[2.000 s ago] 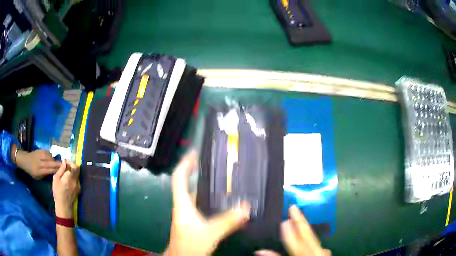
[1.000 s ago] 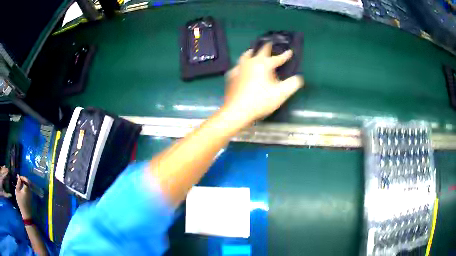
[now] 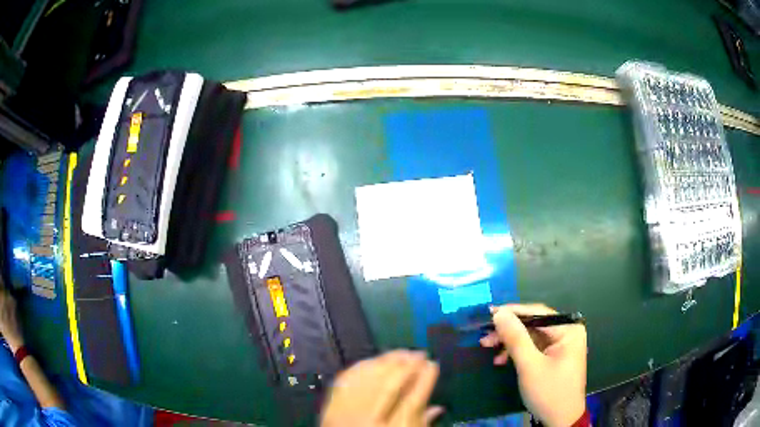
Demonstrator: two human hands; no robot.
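A phone mid-frame [image 3: 292, 313] lies open side up, slightly tilted, on a black foam pad [image 3: 343, 275] in front of me. It has an orange strip and two pale slanted strips. My left hand [image 3: 382, 390] is by the near right end of the pad, fingers together; whether it holds anything is hidden. My right hand [image 3: 546, 359] holds black tweezers [image 3: 550, 318], tip pointing left at the black pieces [image 3: 454, 338] on the near end of the blue film [image 3: 440, 142]. A cyan piece [image 3: 467, 297] and a white sheet [image 3: 419, 225] lie on the film.
At left, another phone frame [image 3: 137, 167] lies on a white pad [image 3: 181, 138] over stacked black foam pads [image 3: 204, 175]. A clear component tray [image 3: 683, 175] stands at right. A pale rail [image 3: 433, 83] crosses the bench. A coworker's arm [image 3: 29, 375] is at far left.
A phone frame on its pad now lies in front of me. My hand has come back from beyond the rail. My right hand now shows with tweezers. The view has shifted.
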